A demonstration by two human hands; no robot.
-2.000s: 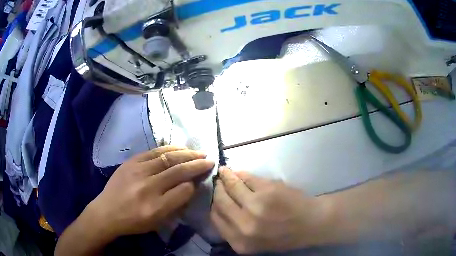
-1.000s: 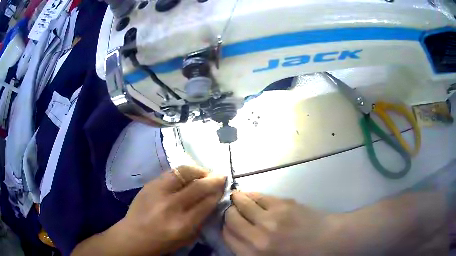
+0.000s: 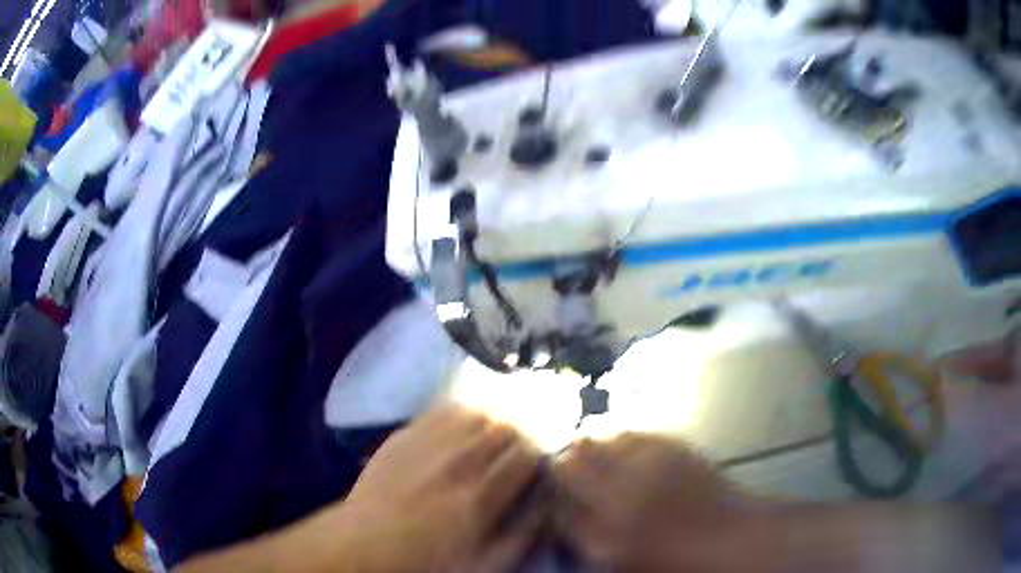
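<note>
My left hand (image 3: 453,487) and my right hand (image 3: 638,504) are side by side just below the needle area of the white sewing machine (image 3: 728,146), fingertips close together at the edge of the cloth. The frame is blurred and the pinched edge is mostly hidden by my fingers. A pale grey-white piece (image 3: 392,369) lies on the navy garment (image 3: 258,448), left of the needle. The small dark grey block (image 3: 593,398) hangs just above my fingertips in the bright lamp light.
Scissors with green and yellow handles (image 3: 879,437) lie on the machine bed at the right. Pale grey garment pieces (image 3: 157,280) are piled at the left. A blurred, skin-toned shape shows at the right edge.
The view has tilted up, showing more of the machine's top, with machine and scissors lower in the picture. Both hands remain together at the cloth, now nearer the small grey block.
</note>
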